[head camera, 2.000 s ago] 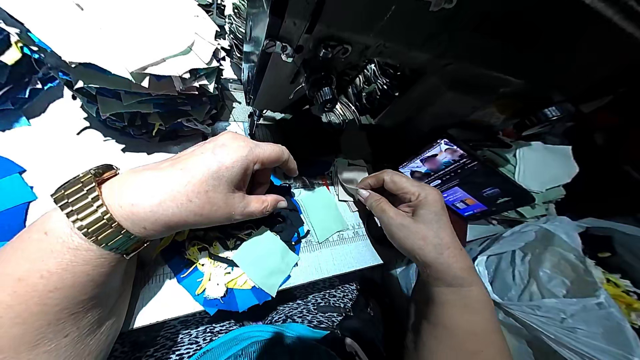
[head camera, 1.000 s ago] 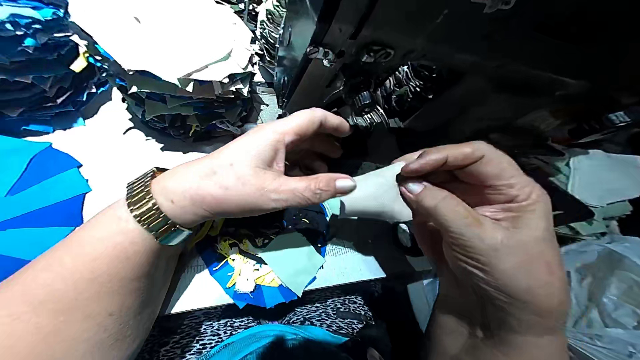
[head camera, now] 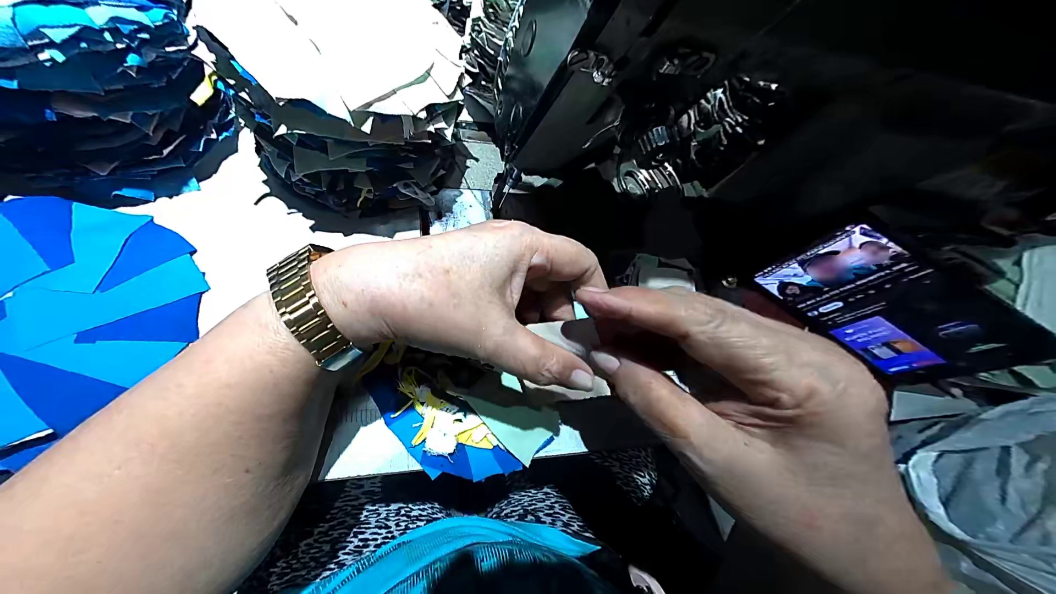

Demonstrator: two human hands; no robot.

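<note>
A small pale grey-green fabric piece (head camera: 569, 334) lies between my two hands, in front of the dark sewing machine (head camera: 569, 58). My left hand (head camera: 445, 297), with a gold watch (head camera: 312, 307) on its wrist, has thumb and fingers at the piece's left part. Finger and thumb of my right hand (head camera: 734, 388) pinch its right side. Below my left hand, a round blue patchwork piece (head camera: 404, 429) with yellow threads (head camera: 441, 425) lies at the table edge, a pale green fabric piece (head camera: 520, 421) on it. My left fingertips are partly hidden.
Stacks of layered fabric rounds (head camera: 107, 99), (head camera: 355, 157) stand at the back left. A round of blue fabric strips (head camera: 107, 330) lies at the far left. On the right are a phone (head camera: 891, 305) with a lit screen and a clear plastic bag (head camera: 990, 487).
Since a second ago my right hand has moved down a little, and the pale piece between my hands shows less. Two seconds ago my hands were further apart, by the machine.
</note>
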